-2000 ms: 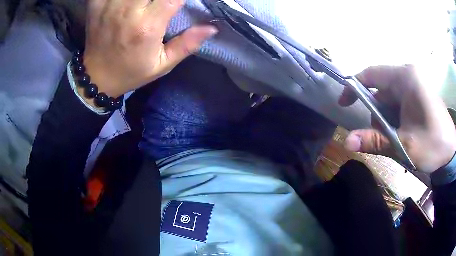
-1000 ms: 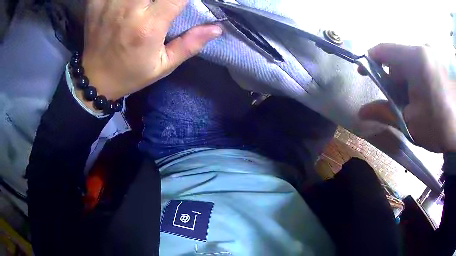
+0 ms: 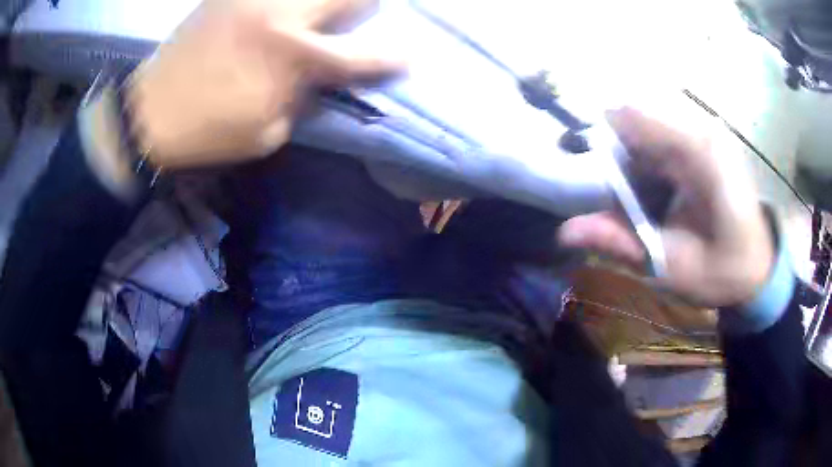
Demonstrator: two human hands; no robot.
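Note:
The light grey garment panel lies along the front edge of the white table, overexposed at the top. A dark slit shows in it just under my left thumb. My left hand, blurred, lies over the panel's left part with thumb and fingers apart. My right hand, also blurred, is shut on the loop handles of the shears. Their dark pivot area is left of that hand, and a thin blade line runs up-left over the panel. The blade tips are not visible.
A white table edge shows at upper left. Pale cloth pieces hang below my left wrist. Lower right are a brown tray or drawer and stacked light pieces. A thin dark rod or cord runs at upper right.
The view has shifted, showing more table at upper left. My right hand with the shears is further left in view. The slit now shows nearer my left thumb, and both hands are more blurred.

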